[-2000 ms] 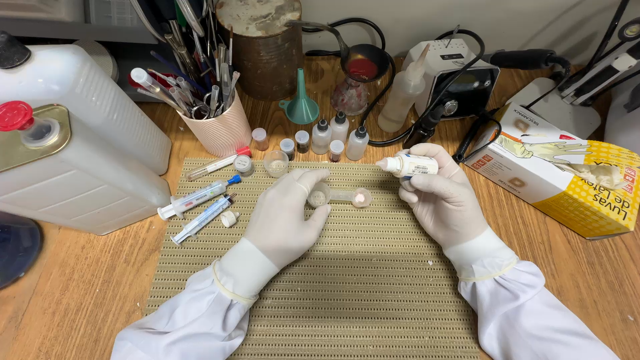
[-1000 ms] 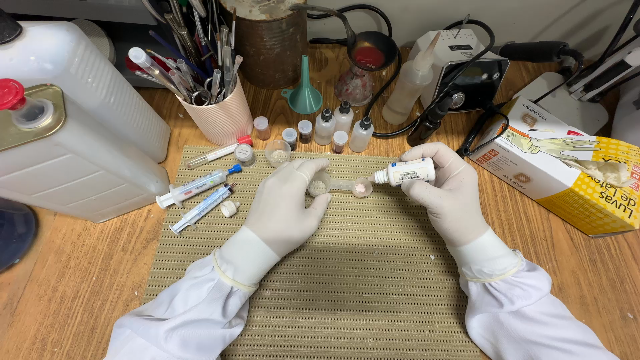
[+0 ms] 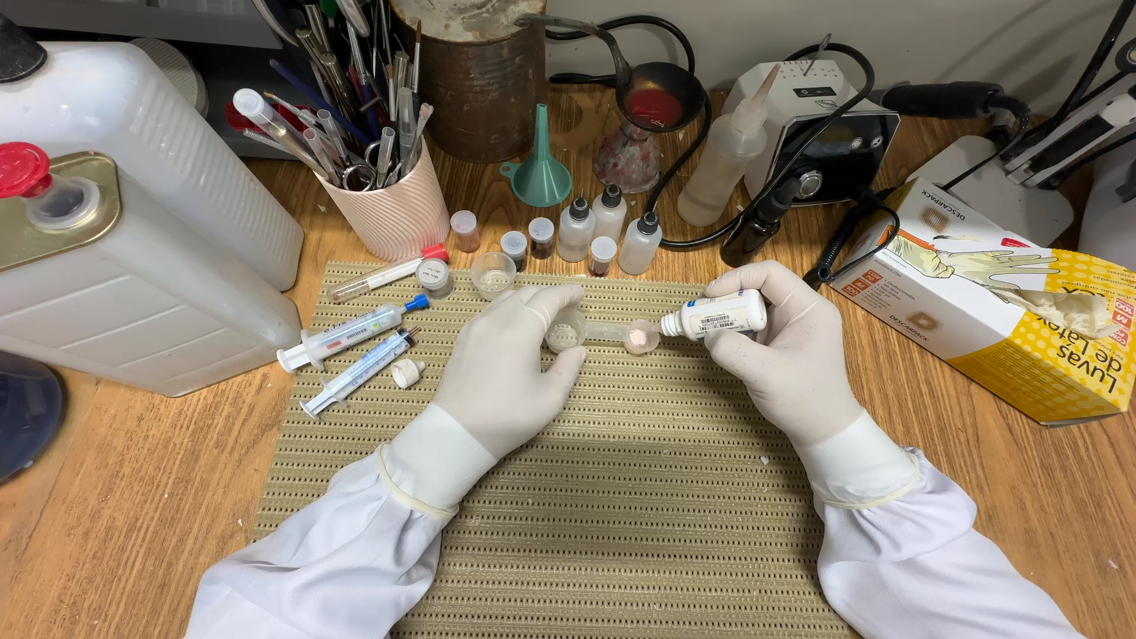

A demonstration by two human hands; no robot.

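Both my hands wear pale latex gloves. My right hand (image 3: 781, 346) grips a small white dropper bottle (image 3: 721, 316), tilted on its side with its tip at a small round cup (image 3: 642, 337) of pinkish material. A clear strip (image 3: 605, 332) joins this cup to a second round cup (image 3: 564, 332), which my left hand (image 3: 515, 364) holds between thumb and fingers. A white cap (image 3: 407, 373) lies on the woven mat (image 3: 621, 532) left of my left hand, beside two syringes (image 3: 355, 374). An empty clear cup (image 3: 493, 274) stands just behind that hand.
Small dropper bottles (image 3: 641, 244) and lidded vials (image 3: 540, 238) line the mat's back edge. Behind are a green funnel (image 3: 540, 173), a tool cup (image 3: 390, 213) and a squeeze bottle (image 3: 721, 169). Large plastic jugs (image 3: 169, 293) stand left, a glove box (image 3: 985, 311) right.
My right hand has brought the bottle left and down, from raised beside the pink-filled cup to tilted right at it. My left hand stays at the other cup.
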